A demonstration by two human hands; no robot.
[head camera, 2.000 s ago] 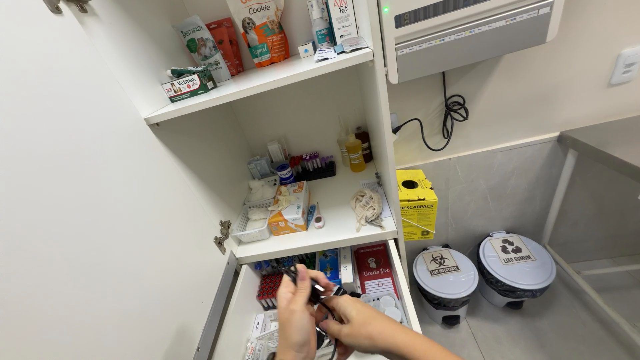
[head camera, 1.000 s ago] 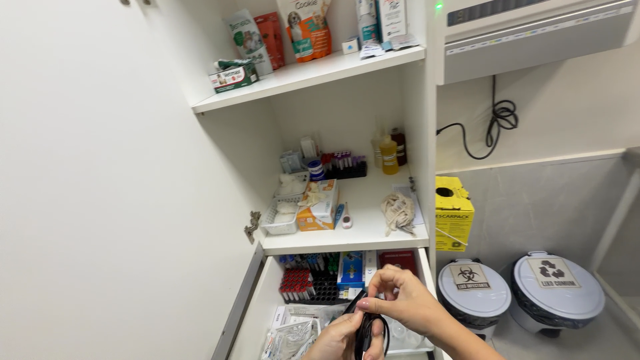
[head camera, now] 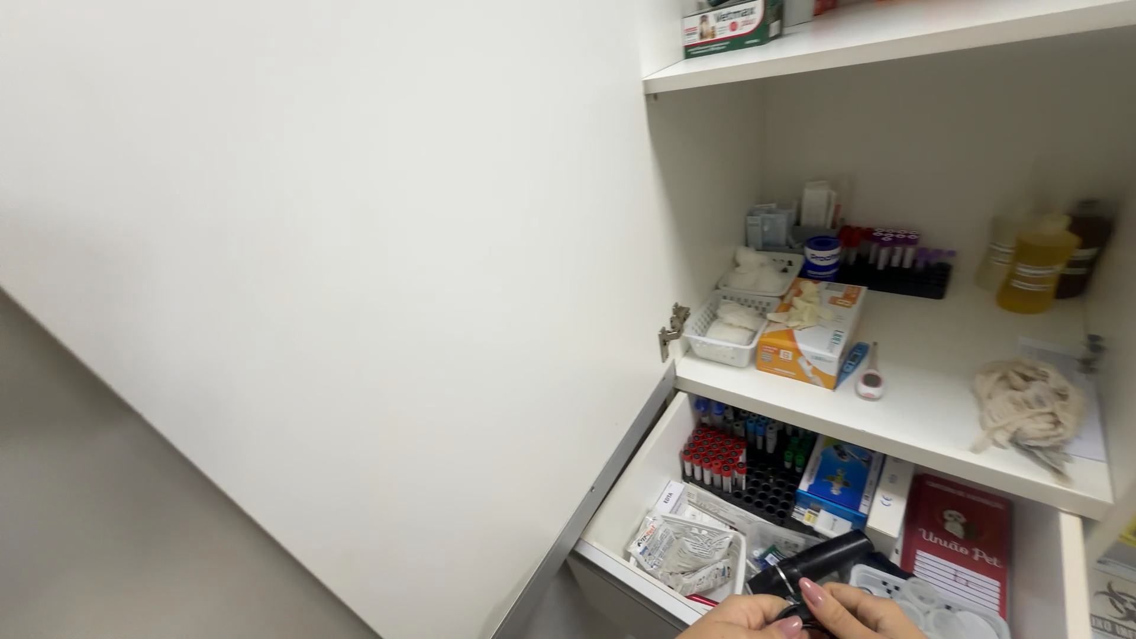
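Both of my hands are at the bottom edge, over the front of the pulled-out drawer. My left hand [head camera: 741, 619] and my right hand [head camera: 856, 612] come together on a black cable [head camera: 792, 612], which is mostly hidden by the fingers. Just beyond the fingertips lies a black cylindrical thing [head camera: 812, 564]; whether it is attached to the cable I cannot tell. The drawer [head camera: 621, 581] also holds a rack of red-capped tubes [head camera: 714, 457], a blue box [head camera: 839, 484], a red booklet [head camera: 957, 546] and a white basket of packets [head camera: 688, 555].
A large white cabinet door [head camera: 355, 266] stands open at the left. On the shelf [head camera: 923, 417] above the drawer are an orange glove box [head camera: 809, 342], a digital thermometer [head camera: 871, 382], a beige cloth bundle [head camera: 1029, 404], baskets of cotton [head camera: 728, 333] and a yellow bottle [head camera: 1037, 266].
The view has swung left and closer to the cabinet. My hands, raised with a looped black cable a second ago, now show low over the drawer. The black cylinder has come into sight.
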